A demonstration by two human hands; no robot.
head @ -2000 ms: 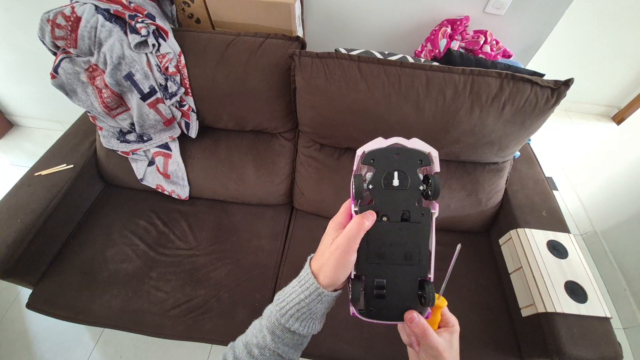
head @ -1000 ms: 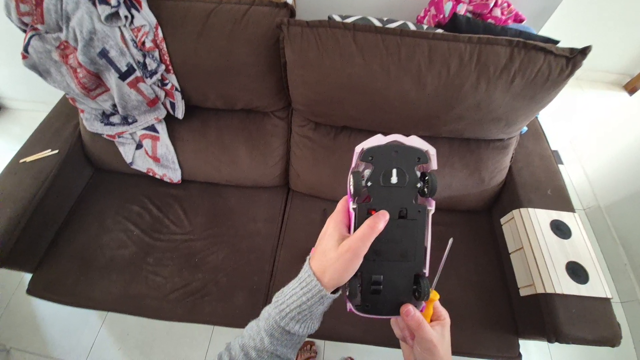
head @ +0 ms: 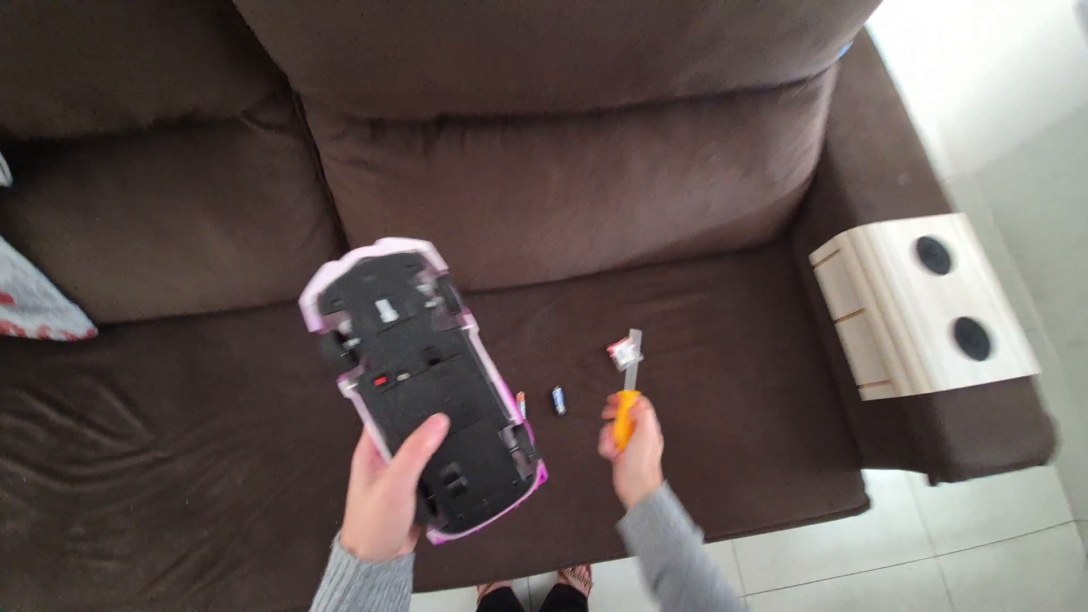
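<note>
My left hand (head: 387, 484) holds a pink toy car (head: 425, 382) with its black underside facing up, the thumb pressed on the lower part of the chassis. A small red switch shows on that underside. To the right, my right hand (head: 636, 450) grips the yellow handle of a screwdriver (head: 627, 416), its metal shaft pointing away from me. Beyond the shaft, partly behind it, a small red and white packet (head: 622, 353) lies on the seat. A blue and white battery (head: 558, 400) rests between the car and my right hand; another battery (head: 521, 404) is partly hidden by the car's edge.
The brown sofa seat (head: 722, 340) spreads beneath my hands, with the back cushions (head: 578, 178) behind it. A light wooden slatted armrest tray (head: 926, 314) with two black discs covers the right arm. Part of a patterned blanket (head: 42, 297) shows at the left edge.
My right hand has moved away from the car with the screwdriver. The car in my left hand has tilted and moved left. The view has shifted down and nearer the seat, where batteries and a packet show.
</note>
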